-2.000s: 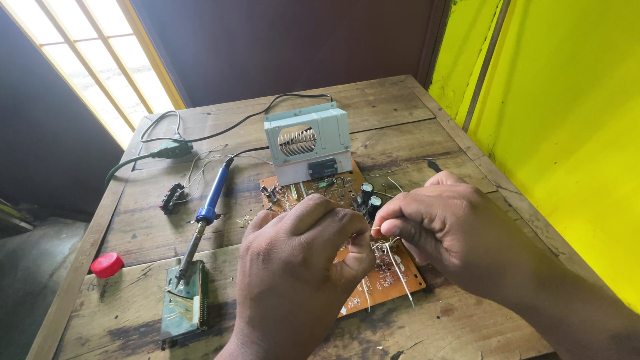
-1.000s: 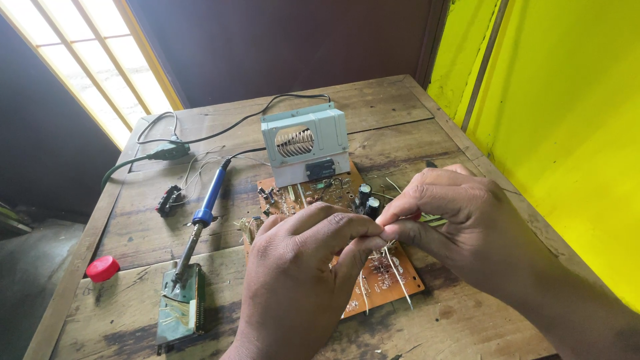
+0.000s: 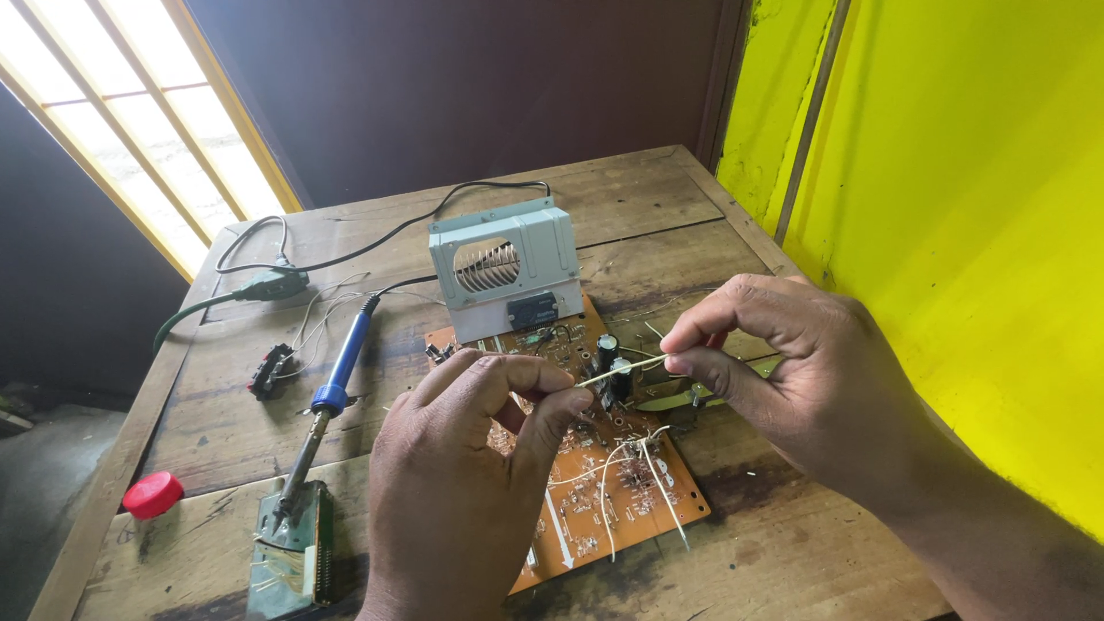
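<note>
A thin pale-yellow wire is stretched between my two hands. My left hand pinches its left end between thumb and index finger; my right hand pinches the other end the same way. Below them lies an orange circuit board with solder joints, white wires and two black capacitors. My left hand hides part of the board. Beneath my right fingers, on the table beside the board, is a green-handled cutting tool, partly covered.
A light-blue metal soldering iron stand stands at the board's back edge. The blue soldering iron rests its tip on a small circuit module. A red cap, a black-and-red component and a green plug connector are on the wooden table.
My hands, close together before, have moved apart, and the wire between their fingertips now shows. More of the board and the green-handled tool is in sight.
</note>
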